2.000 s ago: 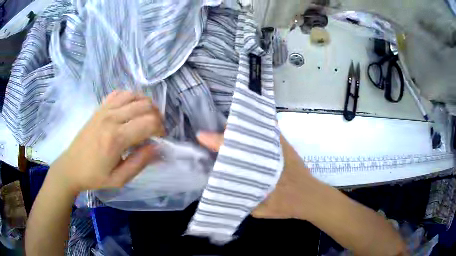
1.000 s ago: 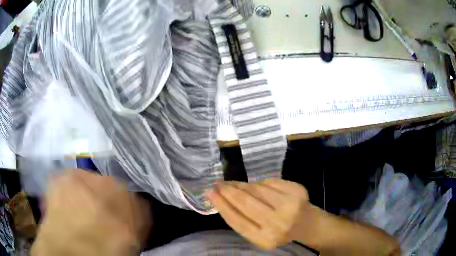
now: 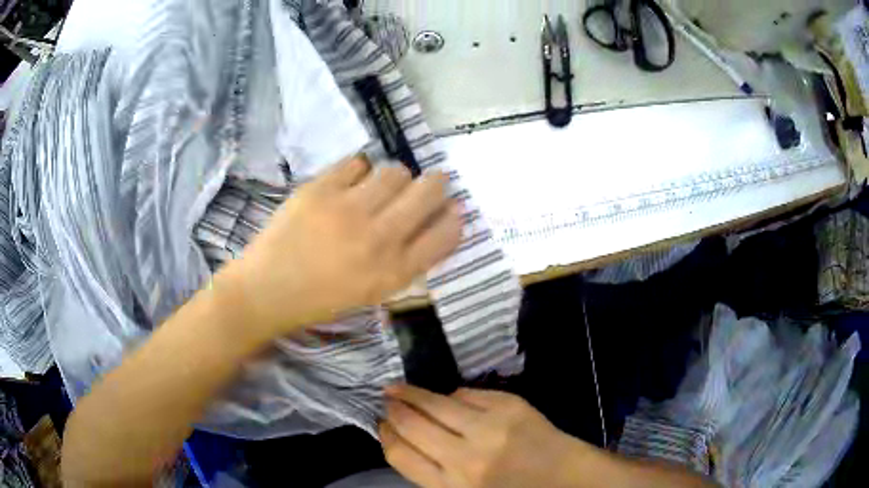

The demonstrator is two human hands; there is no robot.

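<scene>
The striped waistband (image 3: 476,295) runs from the machine bed down over the table edge, its lower end hanging free. Its black label (image 3: 386,124) shows near the top. My left hand (image 3: 357,233) lies across the band just below the label, fingertips on the band; its grip is partly hidden. My right hand (image 3: 467,434) is below the table edge, fingers closed on the lower edge of the gathered skirt panel (image 3: 333,367). The sheer overlay (image 3: 105,315) and more gathered cloth spread to the left.
Black thread snips (image 3: 557,76) and black scissors (image 3: 634,33) lie on the machine bed (image 3: 486,71). A white pen (image 3: 710,48) lies right of them. Ruler tape (image 3: 648,198) runs along the table's front. Sheer and striped cloth (image 3: 762,400) is heaped at lower right.
My left hand has moved from lower left up onto the waistband. My right hand stays low at the skirt edge; the band's lower end is now free of it. The view has shifted right.
</scene>
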